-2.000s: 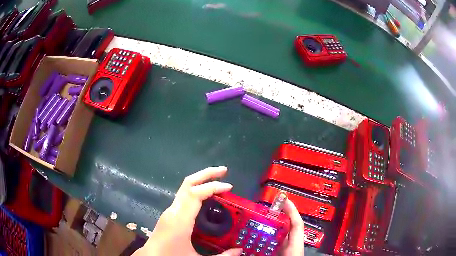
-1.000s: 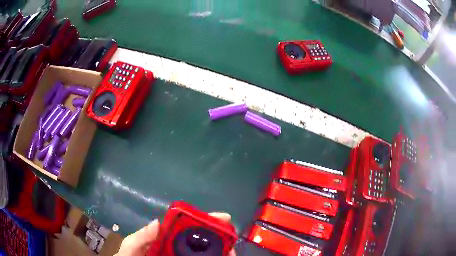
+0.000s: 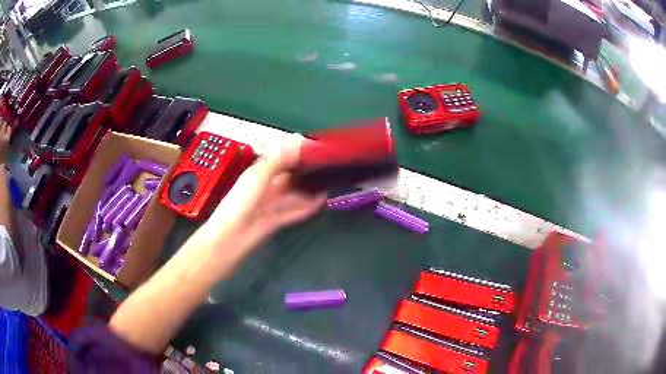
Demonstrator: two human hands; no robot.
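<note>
My left hand (image 3: 274, 196) reaches in from the lower left and holds a red radio (image 3: 349, 150) by its left end, above the white metal edge. The radio is motion-blurred, with a dark face tilted down towards me. My right hand is not in view. A loose purple cell (image 3: 315, 299) lies on the bench below my left hand. Two more purple cells (image 3: 402, 217) lie near the metal edge, the left one partly hidden by the hand and radio.
Open cell box (image 3: 71, 232) and a keypad-up radio (image 3: 196, 186) stand left. Black-backed radios (image 3: 73, 128) are piled beyond. Another radio (image 3: 439, 108) lies on the conveyor. Radios on edge (image 3: 445, 319) and stacked radios (image 3: 559, 292) are right. Another person's arm (image 3: 7, 212) shows at far left.
My left hand has moved up and forward with a radio. My right hand has left the view. A third loose cell now lies on the bench. The camera view has shifted.
</note>
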